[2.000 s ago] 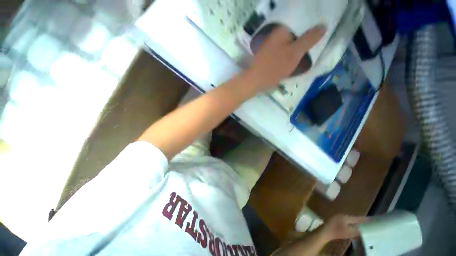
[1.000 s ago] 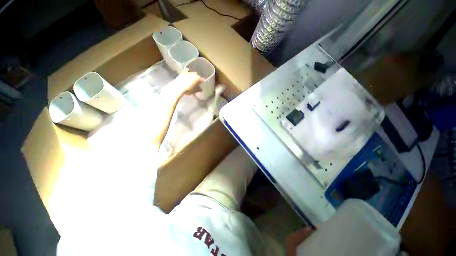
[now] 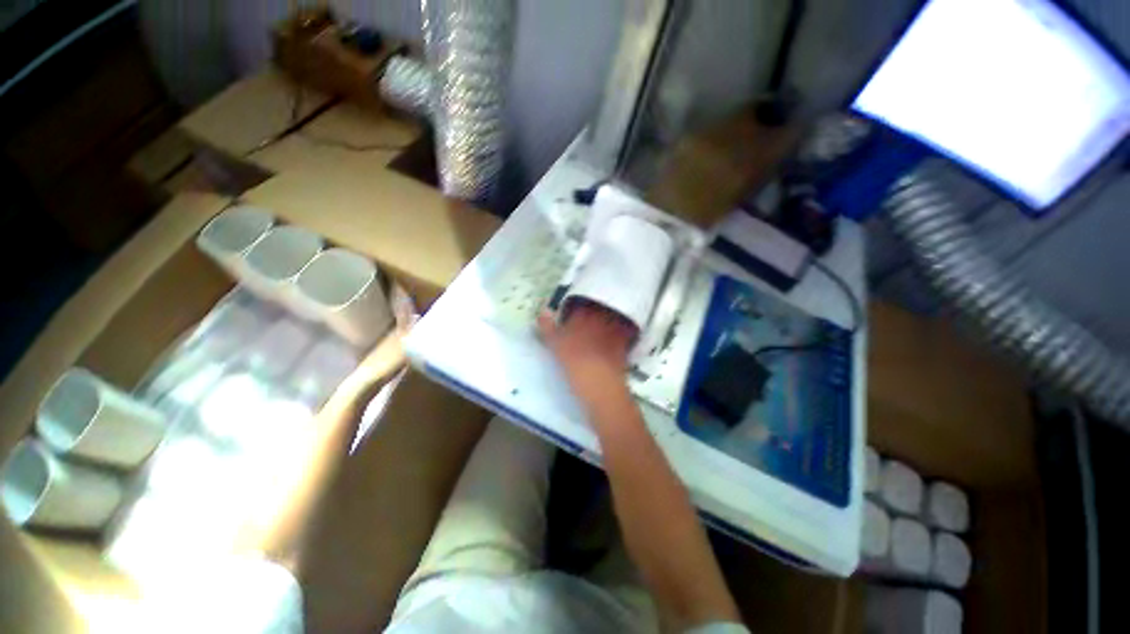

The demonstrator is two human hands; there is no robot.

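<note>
A white shell (image 3: 626, 266) lies on the fixture on the white table, its open end towards me. My right hand (image 3: 592, 341) is at that end, fingers inside and thumb outside, gripping the rim. My left hand (image 3: 394, 347) is at the inner edge of the left carton (image 3: 372, 204), beside three upright open shells (image 3: 283, 254). A thin white edge shows below it; its fingers are blurred and I cannot tell whether it holds anything. Two more open shells (image 3: 93, 415) lean at the carton's far left.
A blue mat (image 3: 793, 427) with a black switch (image 3: 731, 382) and cable lies right of the fixture. A small flat box (image 3: 762, 248) and a lit monitor (image 3: 1004, 87) are behind. Foil ducts (image 3: 471, 99) hang at both sides. Several white shells (image 3: 911, 545) sit in the right carton.
My right hand has brought its shell from the table's front right onto the fixture. My left hand has moved off the upright shell towards the carton's edge. The view has turned right.
</note>
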